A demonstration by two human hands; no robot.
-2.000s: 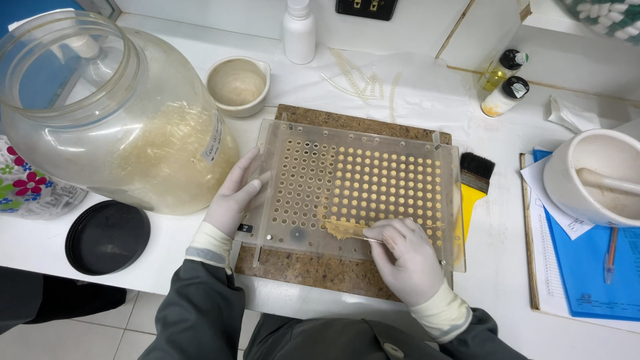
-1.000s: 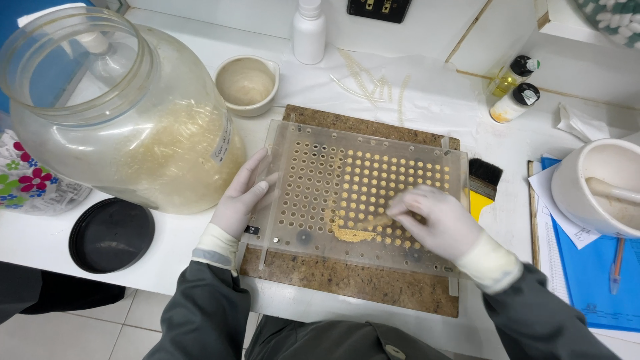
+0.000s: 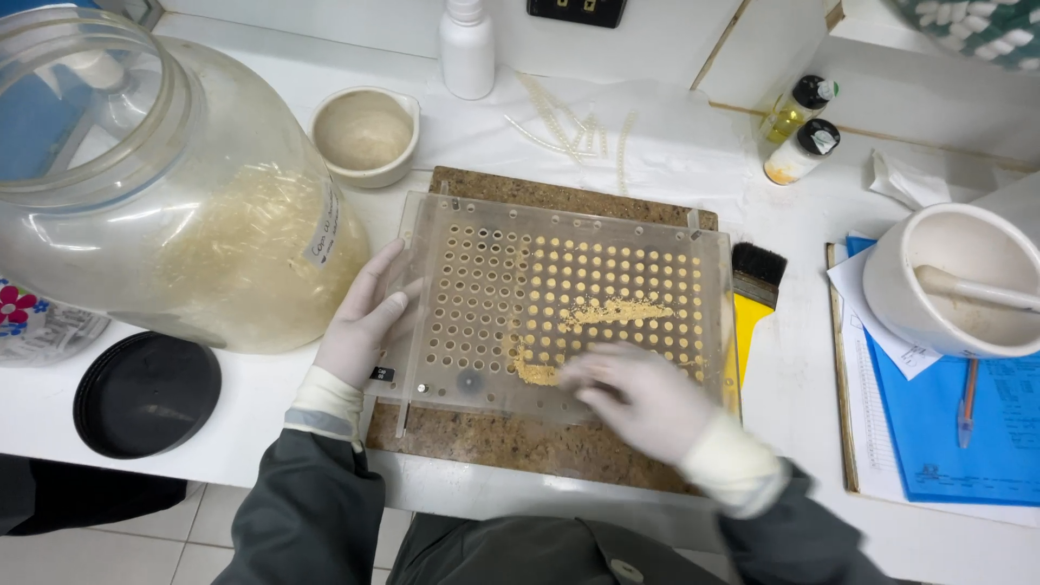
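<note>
A clear plastic capsule-filling board (image 3: 479,284) lies on a brown stone slab (image 3: 520,443). Its right-hand holes are filled with tan powder, while those at the left look unfilled. One ridge of loose powder (image 3: 621,311) crosses the filled holes, and more lies near the lower edge. My gloved left hand (image 3: 361,325) steadies the board's left edge, thumb and fingers apart. Blurred by motion, my gloved right hand (image 3: 642,398) is over the lower part of the board, fingers bent together; a thin scraper seems to be in them, mostly hidden.
A large clear jar (image 3: 244,97) of empty capsules stands left, its black lid (image 3: 146,394) below. Behind are a small mortar (image 3: 366,134) and a white bottle (image 3: 467,53). A yellow-handled brush (image 3: 756,280), blue folder (image 3: 942,414) and mortar with pestle (image 3: 951,284) are at the right.
Loose powder now lies in a ridge higher up across the filled holes, where the earlier frames show none. My right hand has moved lower on the board since one second ago. My left hand stays at its edge.
</note>
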